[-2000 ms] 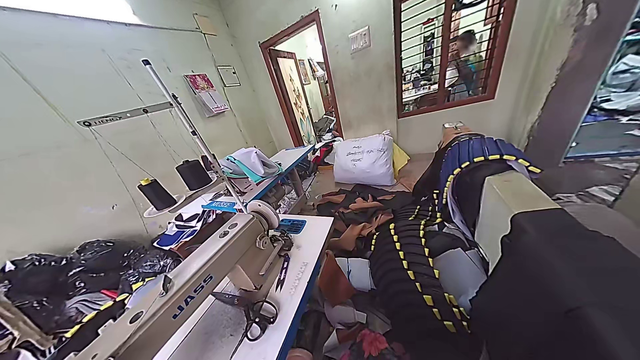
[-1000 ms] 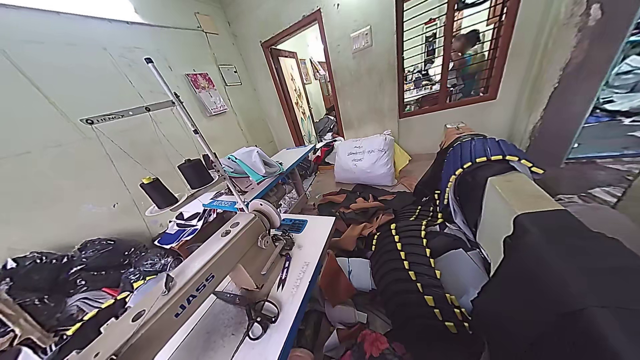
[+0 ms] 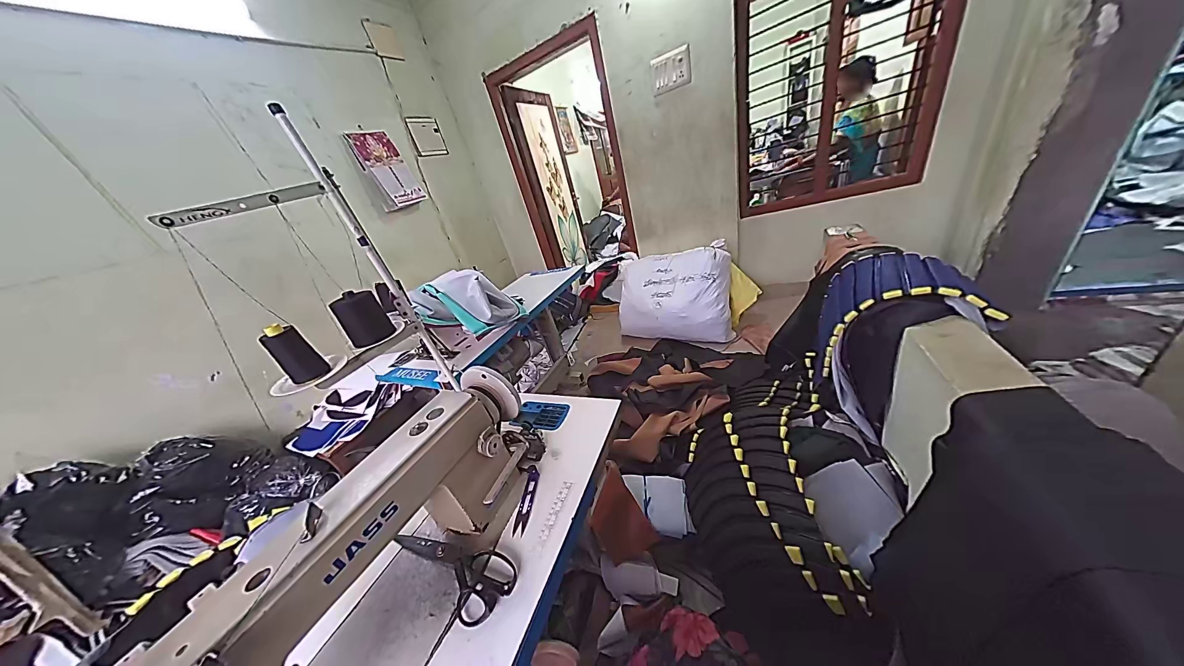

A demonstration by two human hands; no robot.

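Neither of my hands shows in the head view. A beige Jass sewing machine (image 3: 333,546) runs diagonally across the lower left on a white table (image 3: 573,444) with a blue edge. Black-handled scissors (image 3: 486,585) lie on the table beside the machine, and small dark thread snips (image 3: 526,499) lie near its head. Two black thread cones (image 3: 363,318) stand on the thread stand behind it. Right of the table, black fabric pieces with yellow edge marks (image 3: 749,481) lie in long overlapping rows. Black cloth (image 3: 1036,518) drapes over a low wall at the right.
A stuffed white sack (image 3: 677,294) bearing writing sits near the back wall. Brown and black fabric scraps (image 3: 661,398) cover the floor before it. Black plastic bags (image 3: 176,490) are heaped at the left. Beyond the barred window (image 3: 832,102) a person (image 3: 858,125) is seen in another room.
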